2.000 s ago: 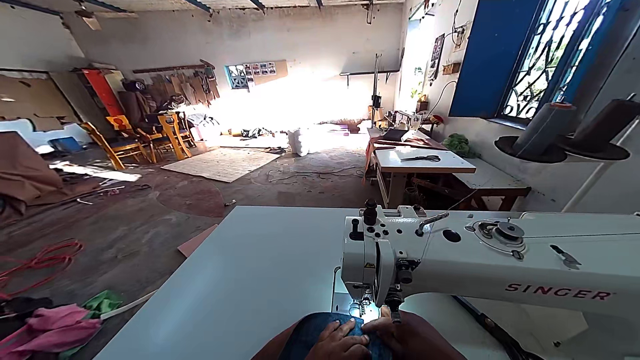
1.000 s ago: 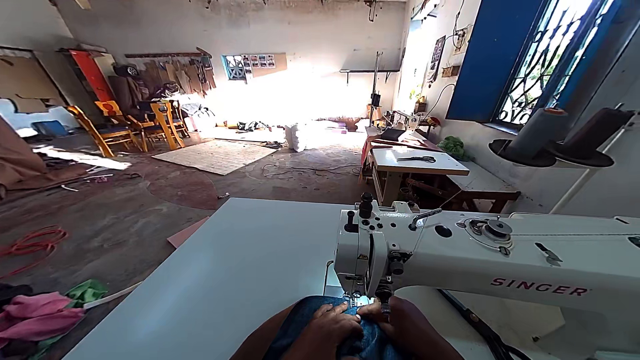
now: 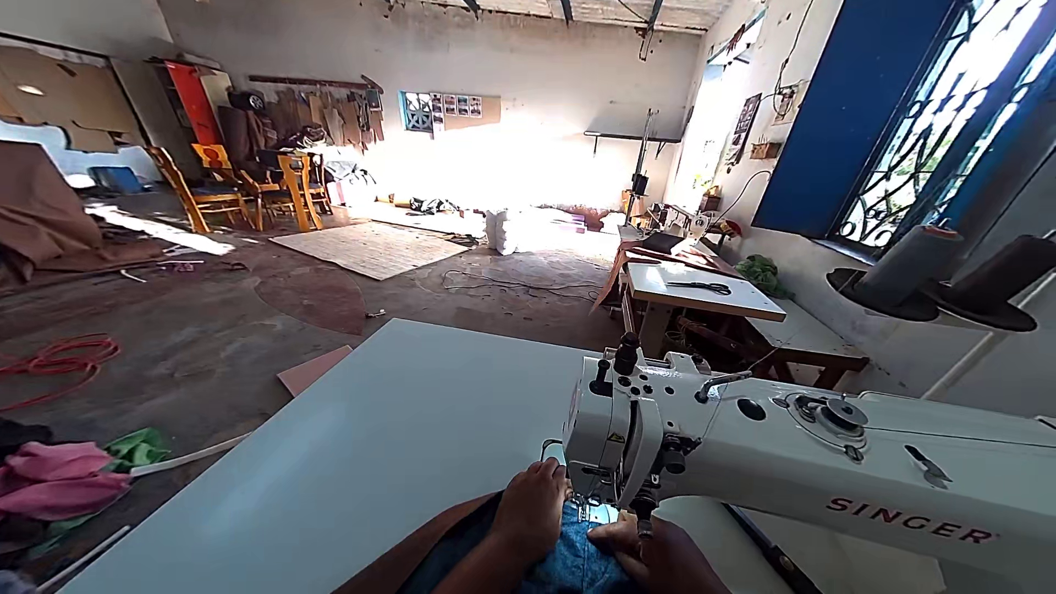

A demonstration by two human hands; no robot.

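A white Singer sewing machine [image 3: 742, 445] stands on a pale table, its lamp lighting the presser foot [image 3: 587, 505]. Blue denim-like fabric [image 3: 577, 561] lies under and in front of the foot. My left hand [image 3: 532, 503] rests on the fabric just left of the foot, fingertips beside the machine head. Close to the right of the foot, my right hand [image 3: 652, 549] has its thumb and fingers on the fabric, partly hidden behind the machine's parts. The needle tip cannot be made out.
The pale tabletop [image 3: 396, 421] extends left and forward. Thread cones [image 3: 907, 268] stand at the right. Black scissors [image 3: 700, 286] lie on a farther white table [image 3: 742, 305]. A dark long-handled tool [image 3: 771, 549] lies under the machine arm. Pink cloth [image 3: 62, 478] is at lower left.
My left hand has moved forward, up beside the machine head; before, it lay flatter on the fabric in front of the foot. My right hand stays near the foot.
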